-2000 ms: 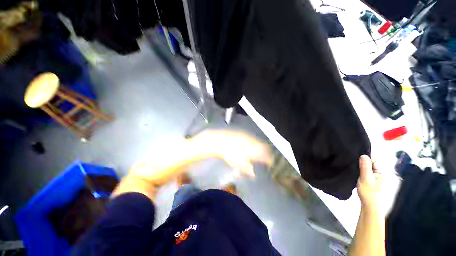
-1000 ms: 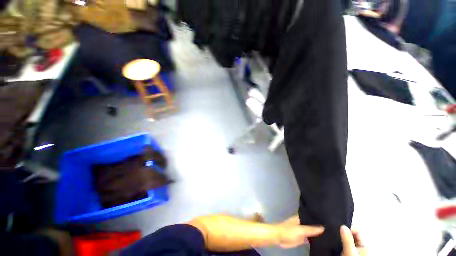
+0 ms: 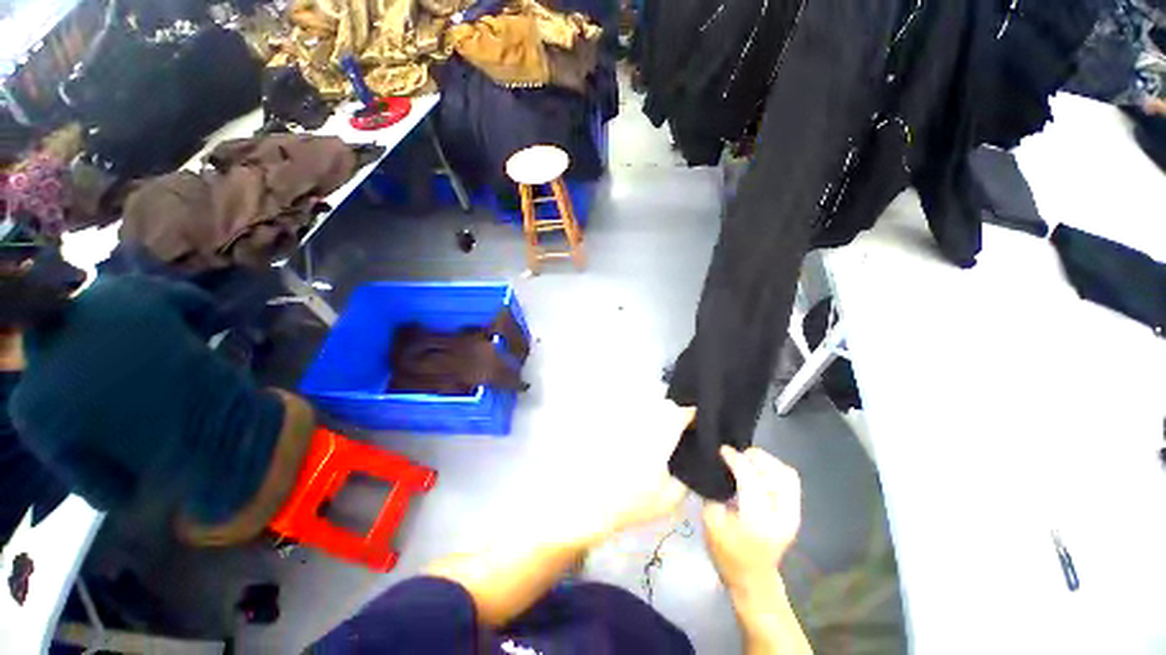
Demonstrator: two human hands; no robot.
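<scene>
A black sleeve (image 3: 767, 243) runs down from a large black garment (image 3: 940, 115) with white basting stitches at the top right. My right hand (image 3: 754, 512) grips the right side of the sleeve's lower end, thumb on top. My left hand (image 3: 659, 493) is at the left side of the same end, holding it, its fingers partly hidden behind the cloth. The sleeve is pulled out towards me over the grey floor.
A white table (image 3: 946, 384) on the right bears dark cut pieces (image 3: 1112, 275) and a small narrow tool (image 3: 1065, 560). A blue crate (image 3: 448, 412) with brown cloth, a red stool (image 3: 409, 480), a wooden stool (image 3: 537, 164) and a bent-over person (image 3: 141, 397) are on the left.
The view has turned left. The sleeve end has moved away from the table to over the floor. My left hand, free two seconds ago, has come to the sleeve end beside my right.
</scene>
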